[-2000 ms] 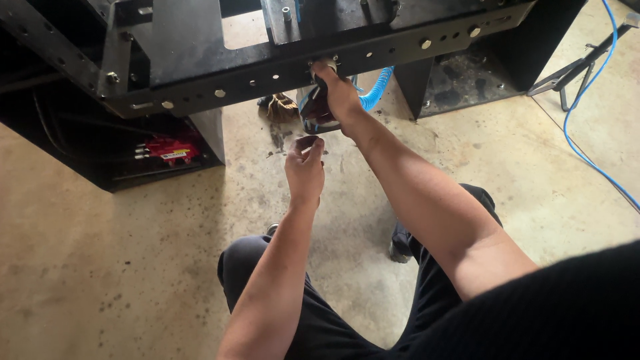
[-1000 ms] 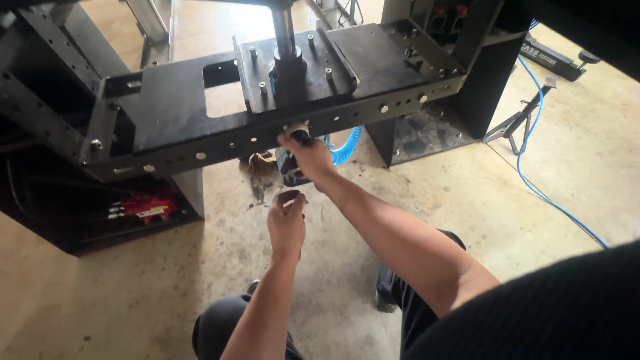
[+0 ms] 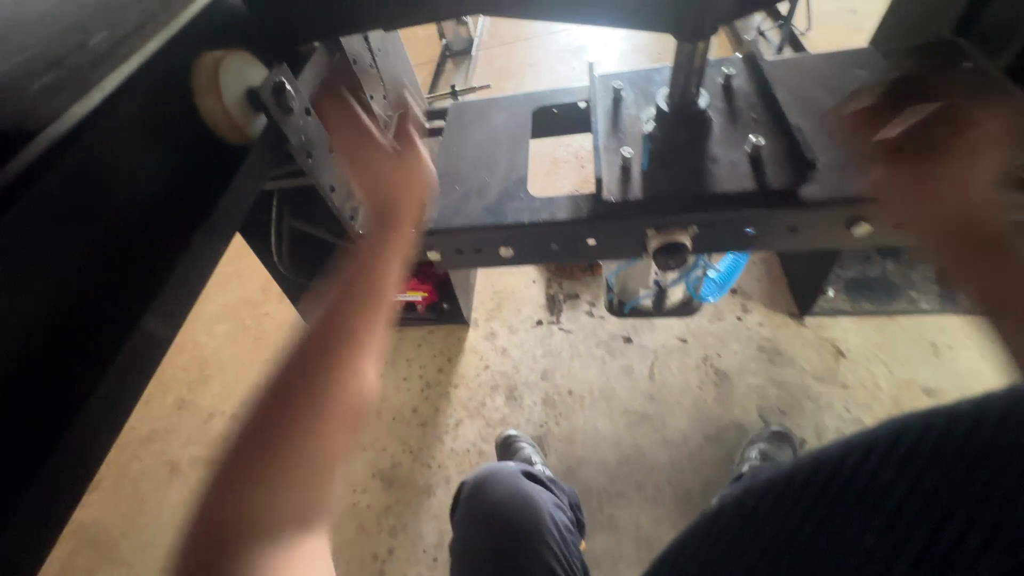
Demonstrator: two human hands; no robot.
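Observation:
My left hand is raised, blurred, beside a perforated metal bar at the left end of a black steel frame; its thumb and fingers are spread. Over the frame's right part is my right hand, too blurred to show its fingers or anything in them. A round black knob or fitting sits on the frame's front edge. Beneath it hangs an open housing with thin blue tubes, beside a coiled blue air hose. Upright bolts and a metal rod stand on the frame's middle plate.
A white and tan roller is at upper left, next to a large dark panel. Red fittings sit in a black compartment below the frame's left end. At right is another black metal box. My feet rest on the stained concrete floor.
Both hands have left the fitting under the frame's middle and moved apart, the left one to the frame's left end, the right one to its right part. The view has shifted.

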